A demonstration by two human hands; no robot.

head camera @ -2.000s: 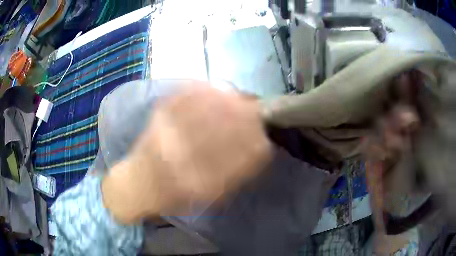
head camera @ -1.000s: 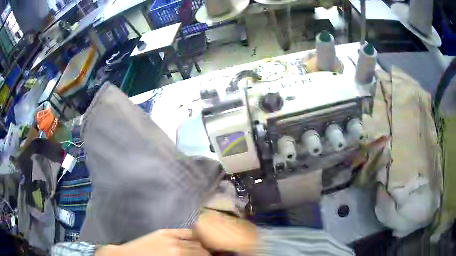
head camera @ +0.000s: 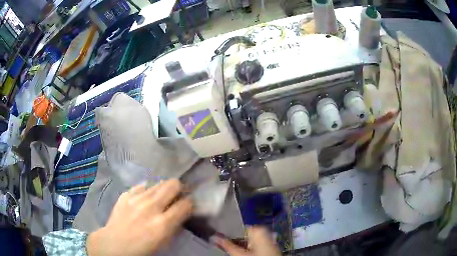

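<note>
A large grey-brown cloth panel [head camera: 130,135] drapes left of the overlock machine [head camera: 295,65] and reaches to the presser foot area [head camera: 228,165] at the lower left of the head. My left hand [head camera: 143,217] lies palm down on the cloth near its front part, fingers towards the foot. My right hand [head camera: 255,245] is cut off by the bottom edge and blurred. Its fingers are at the cloth's near right edge, below the foot, and seem to pinch it. The sewn edge under the foot is hard to make out.
White tension dials [head camera: 299,120] line the machine front. Beige pieces [head camera: 421,135] hang at the right. Blue striped cloth [head camera: 80,145] covers the table at left, with a white plug [head camera: 64,146] on its edge. A grey-brown pile [head camera: 42,170] is at far left. Thread cones [head camera: 370,27] stand behind.
The panel has come down from its raised, spread position and lies lower by the foot. My left hand now rests flat on it. My right hand has moved right and down. The view has shifted.
</note>
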